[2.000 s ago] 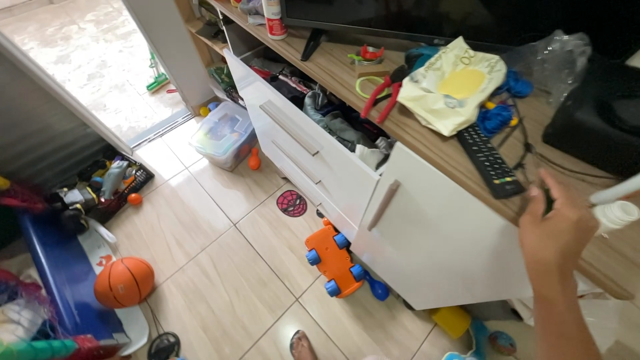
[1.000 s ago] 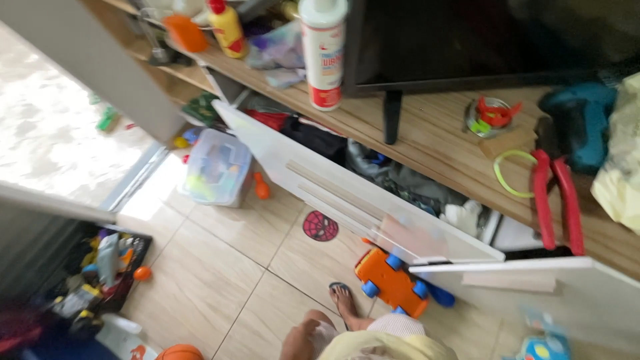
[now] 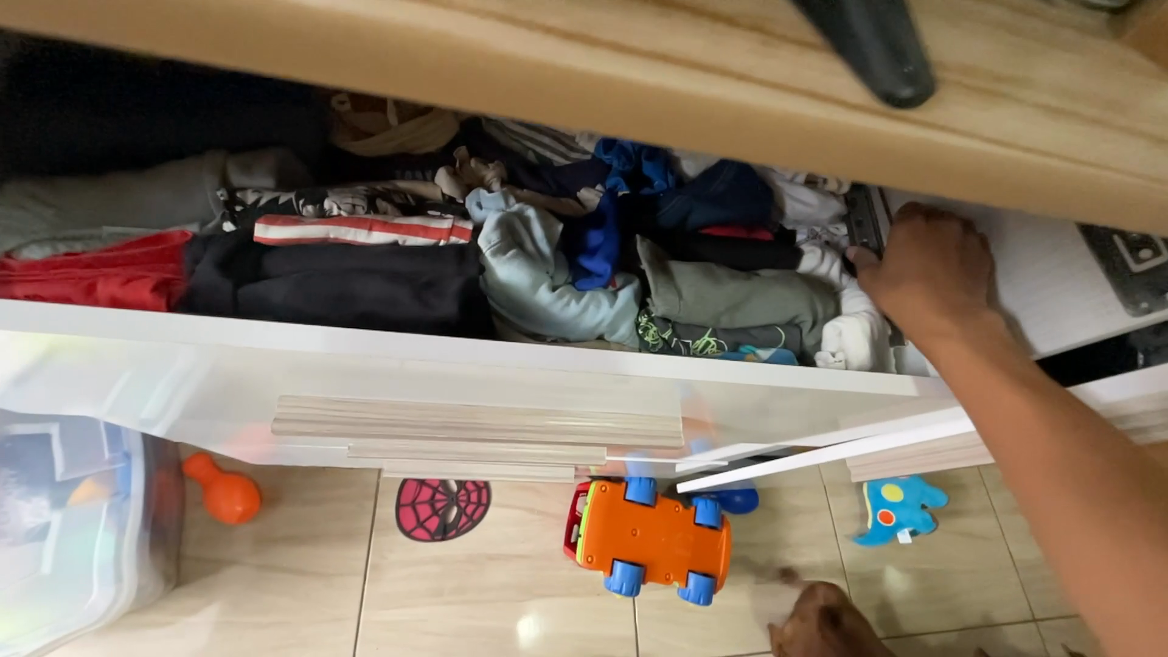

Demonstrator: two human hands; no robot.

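My right hand point(image 3: 935, 265) reaches in from the right, its fingers curled at the right side of an open white drawer point(image 3: 511, 360), the thumb over the side's edge. Folded clothes fill the drawer: a red garment point(image 3: 100, 274), a black one point(image 3: 356, 283), a light blue one point(image 3: 538, 269), a grey-green one point(image 3: 748, 292) and white cloth point(image 3: 858, 319). Blurred bare skin shows at the bottom edge; whether it is my left hand or a foot is unclear.
A wooden top point(image 3: 639, 119) overhangs the drawer. Below lie an orange toy car point(image 3: 652, 537) with its wheels showing, a spider-web mask picture point(image 3: 443, 509), a blue toy point(image 3: 899, 509) and an orange toy point(image 3: 228, 493). A clear plastic bin point(image 3: 73, 547) stands at left.
The view has swung over and come close to the drawer. My right hand, by the remote control two seconds ago, is now at the drawer's right side.
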